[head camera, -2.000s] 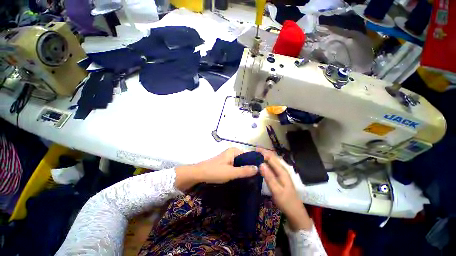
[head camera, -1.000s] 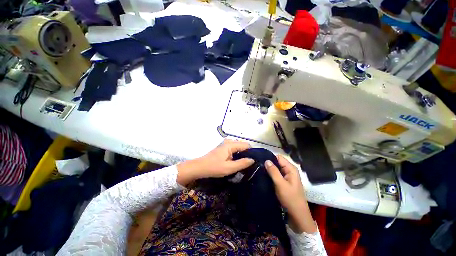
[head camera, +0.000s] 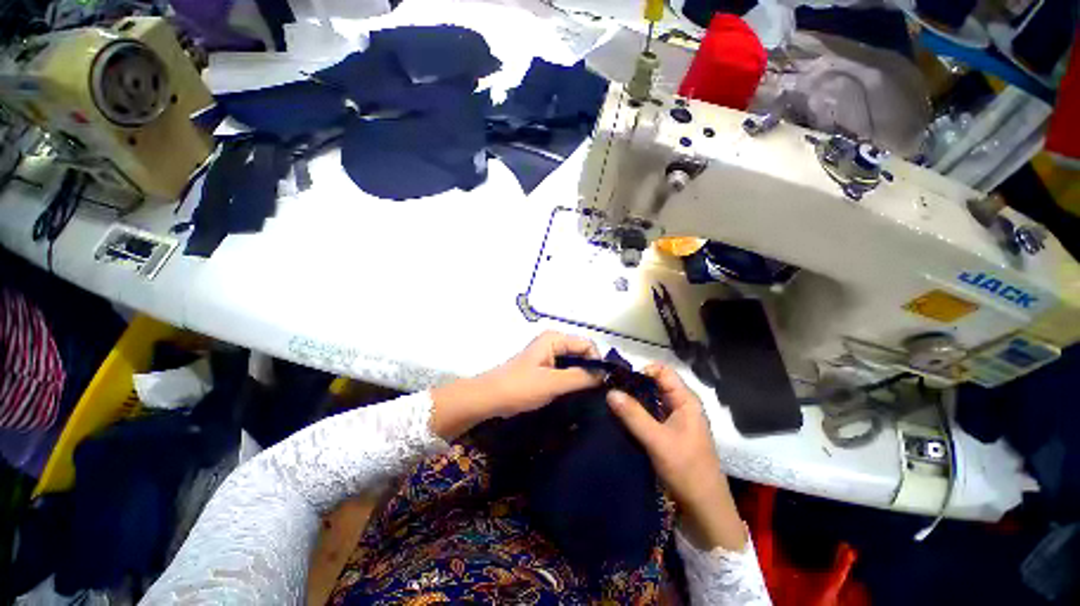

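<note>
A dark navy cloth piece [head camera: 592,474] hangs over my patterned lap, its upper edge gathered and folded between my hands at the table's front edge. My left hand [head camera: 533,385] pinches the fold from the left, thumb on top. My right hand [head camera: 675,432] grips the same edge from the right, thumb over it. Both hands are bare, and the fingertips under the cloth are hidden. The cream sewing machine [head camera: 817,213] marked JACK stands beyond and to the right of my hands; no cloth from my hands reaches its needle area [head camera: 624,251].
Slim black snips [head camera: 673,322] and a black phone [head camera: 751,365] lie right of my hands on the machine bed. Navy panels [head camera: 415,148] are piled at back left, near a second machine [head camera: 113,107]. A yellow basket [head camera: 101,403] is below left. A red lump [head camera: 722,62] sits behind the machine head.
The cloth's top edge went from a smooth rounded fold to a spread edge, and is now bunched up between my fingers. The view has shifted slightly. Both hands keep hold of the cloth.
</note>
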